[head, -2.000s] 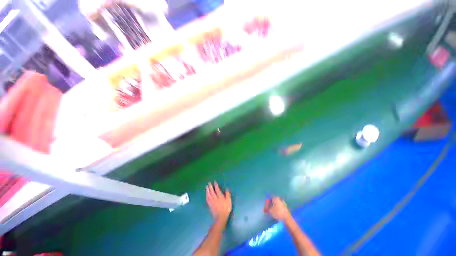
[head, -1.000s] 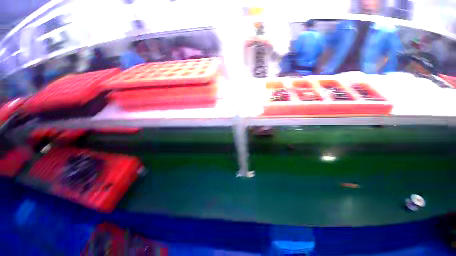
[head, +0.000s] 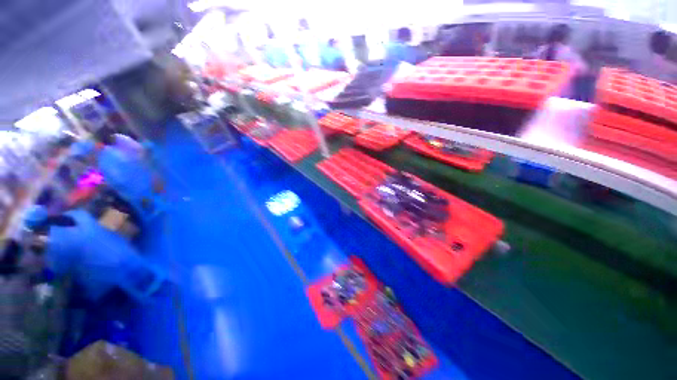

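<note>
Neither of my hands is in the picture. A red compartment tray (head: 471, 256) lies on the green bench (head: 564, 312), with a heap of dark parts (head: 412, 202) on it and one small dark part near its right end. Lower down, red trays of mixed parts (head: 390, 334) stand by the blue floor, two of them close together. The picture is blurred, so single parts are hard to tell.
Stacked red trays (head: 479, 78) stand on the pale raised shelf (head: 564, 137), with another stack at the right edge. More red trays (head: 293, 143) line the bench further off. Workers in blue (head: 93, 249) are at left beyond the blue floor (head: 223, 297). A brown box (head: 111, 364) is at bottom left.
The view has swung left along the bench, bringing the aisle and workers into sight. The white reel and shelf post have left the picture. My hands, seen two seconds ago, are out of view.
</note>
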